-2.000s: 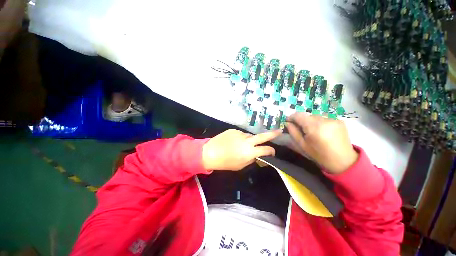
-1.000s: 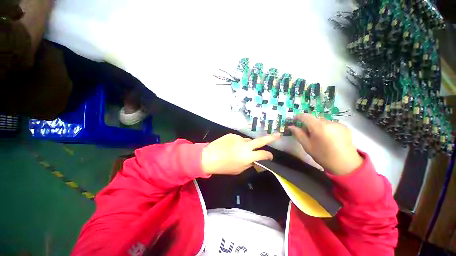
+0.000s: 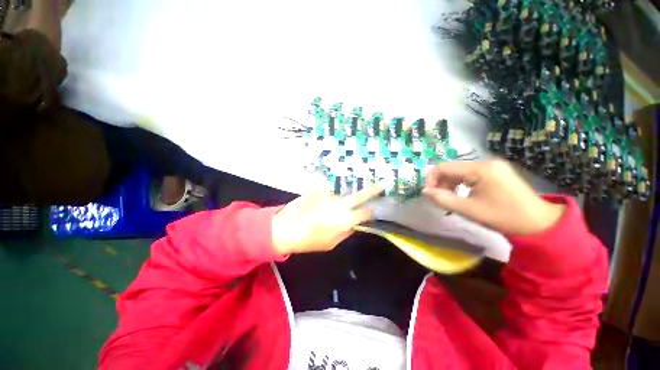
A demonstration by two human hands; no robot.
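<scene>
A green circuit board panel [image 3: 383, 148] lies on the white sheeting, with dark parts in rows and thin wires at both ends. My left hand [image 3: 322, 218] is at the panel's near edge, index finger stretched towards it, and holds one end of the adhesive pad sheet [image 3: 434, 251], black on one face and yellow on the other. The sheet hangs curved below the bench edge. My right hand [image 3: 486, 194] is at the panel's near right end, thumb and fingertips close together. Whether they hold a tiny piece is too blurred to tell.
Stacked PCB panels [image 3: 572, 137] with loose wires lie at the right on the white sheeting [image 3: 239, 65]. A blue stool [image 3: 130, 209] and a person's shoe are at the lower left. A person's arm [image 3: 45, 22] shows at the top left. Brown cardboard stands at the far right.
The view has shifted, so the panel appears further left. My right hand has moved right from the panel's near row. The sheet's free end has lifted and shows more curl. My left hand still holds it.
</scene>
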